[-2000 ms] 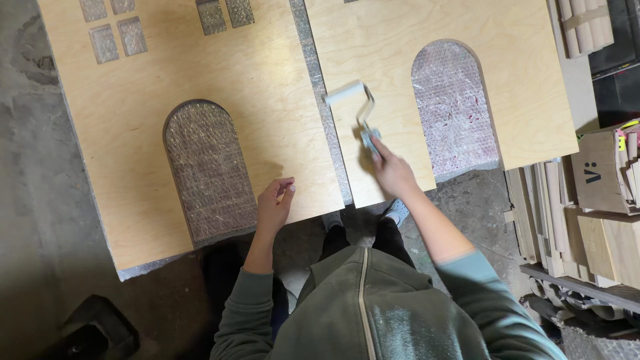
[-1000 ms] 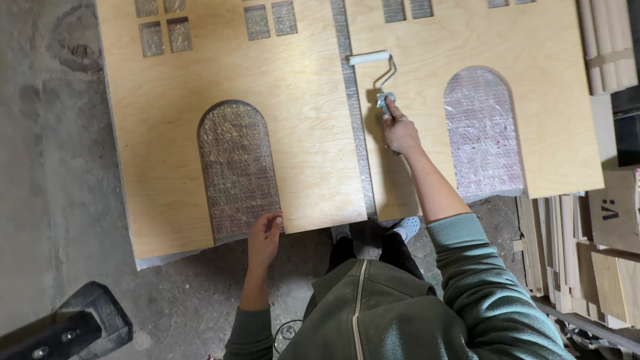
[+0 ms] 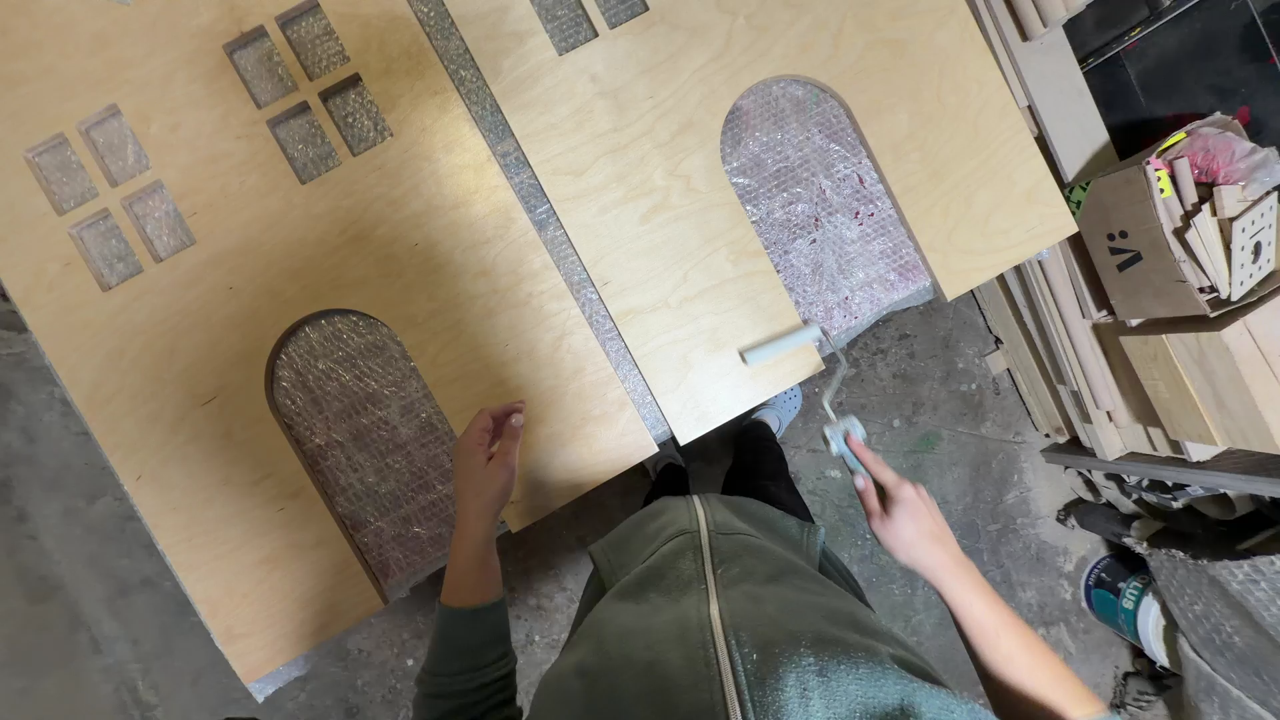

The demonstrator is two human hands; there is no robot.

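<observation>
My right hand (image 3: 900, 515) grips the handle of a small paint roller (image 3: 782, 343), whose pale sleeve lies over the lower edge of the right plywood panel (image 3: 640, 230). My left hand (image 3: 487, 460) hovers over or rests on the left plywood panel (image 3: 480, 340), beside its arched cutout; contact cannot be told. Its fingers are curled together, and nothing shows in them. Both panels have arched and square cutouts, through which bubble wrap (image 3: 825, 200) shows. A narrow strip of the wrap runs between the panels.
To the right stand a cardboard box (image 3: 1140, 240) of wood offcuts, stacked boards (image 3: 1190, 385) and a paint bucket (image 3: 1125, 600) on its side. My feet in clogs (image 3: 780, 408) are on the concrete floor (image 3: 930, 390) just under the panels' front edge.
The roller in my right hand has come from higher up the right panel down to its lower edge. My left hand has moved from the panel's edge further over the left panel. The view has turned.
</observation>
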